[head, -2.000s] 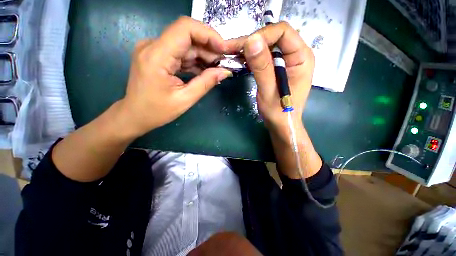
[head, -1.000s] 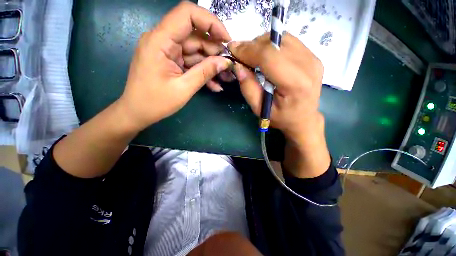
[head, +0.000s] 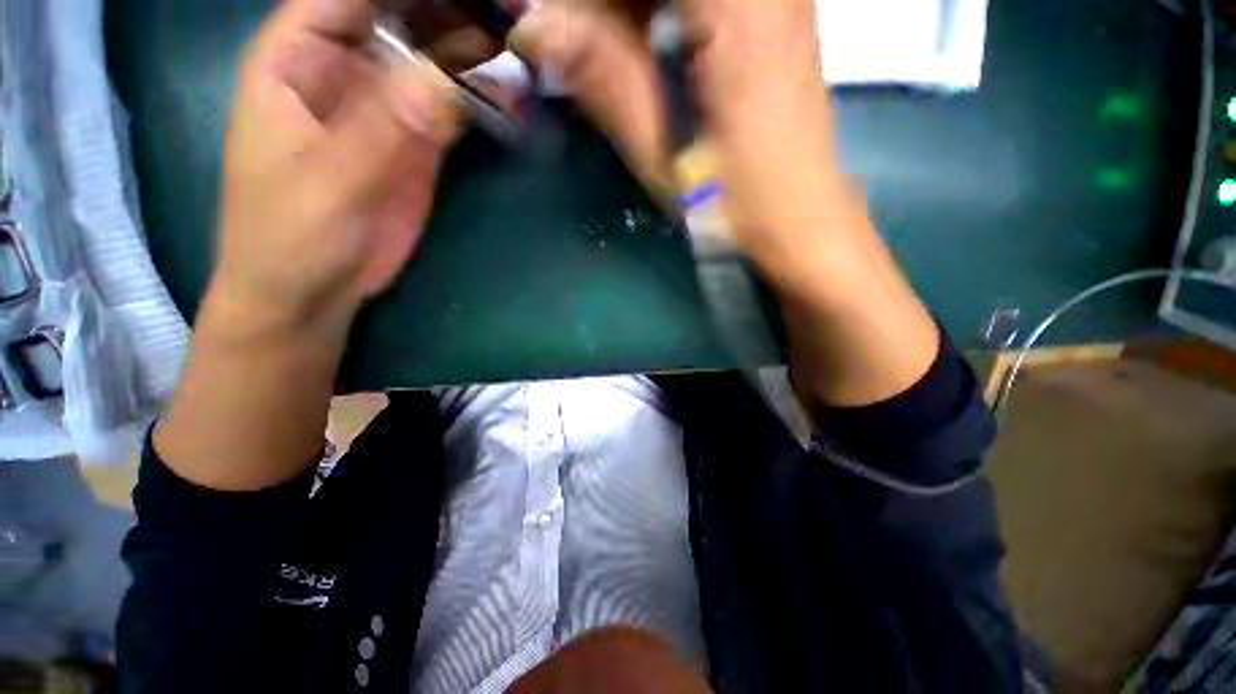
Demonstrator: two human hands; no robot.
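My left hand is at the upper left, blurred, its fingers cut off by the top edge. It holds a shiny metal frame, seen edge-on as a thin bar, between thumb and fingers. My right hand is at the upper middle, also blurred and partly cut off. It holds the dark pick-up pen, whose brass fitting and blue collar point toward me; its tip is not visible. Whether the right fingertips touch the frame is too blurred to tell. A few pale specks lie on the green mat.
A corner of the white parts tray shows at the top. The frame tray with frames is at left. The controller box is cut off at right. A clear tube curves near the wire hook.
The view has shifted, so the tray and both hands sit higher in the picture. The hands have moved somewhat apart, and more of the metal frame shows in my left hand.
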